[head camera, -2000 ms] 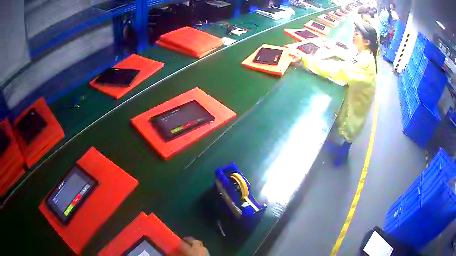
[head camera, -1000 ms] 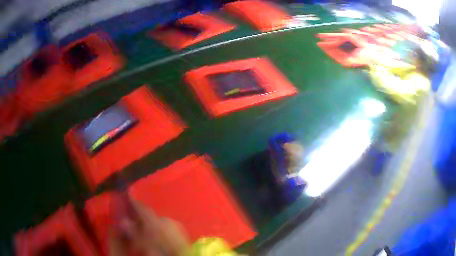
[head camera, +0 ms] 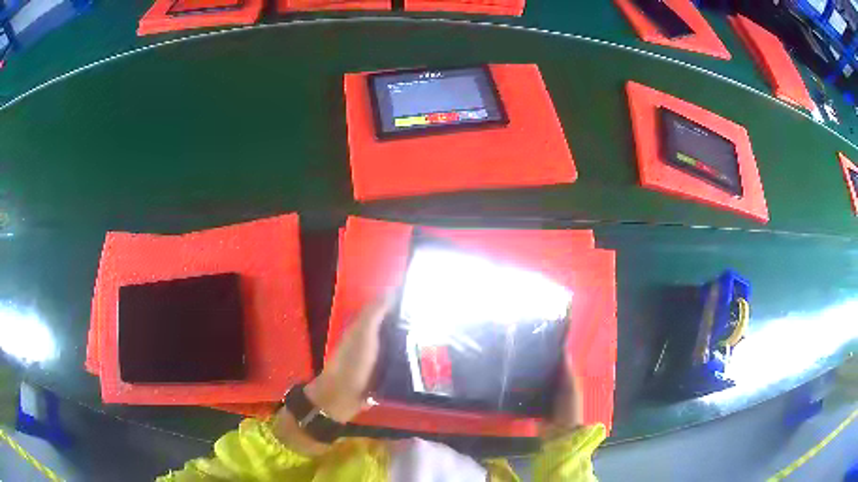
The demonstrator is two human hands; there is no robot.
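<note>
A black-framed tablet (head camera: 489, 329) is between my two hands over red-orange foam pads (head camera: 596, 282) in front of me. Strong white glare covers its upper part, and a small red patch shows at its lower left. My left hand (head camera: 356, 362) grips its left edge. My right hand (head camera: 567, 395) is at its right edge, partly hidden and blurred. A dark tablet with a blank screen (head camera: 181, 329) lies on other foam pads (head camera: 273, 320) at the left.
Beyond, tablets with lit screens lie on red pads, one ahead (head camera: 440, 99) and one at right (head camera: 702, 151). A blue tape dispenser (head camera: 722, 329) stands on the green worktop at right, a thin stick (head camera: 661, 357) beside it. More red pads line the far side.
The view has swung left and down to the near work spot. Both hands now hold a tablet; one second ago a blurred hand was over red pads at the lower left.
</note>
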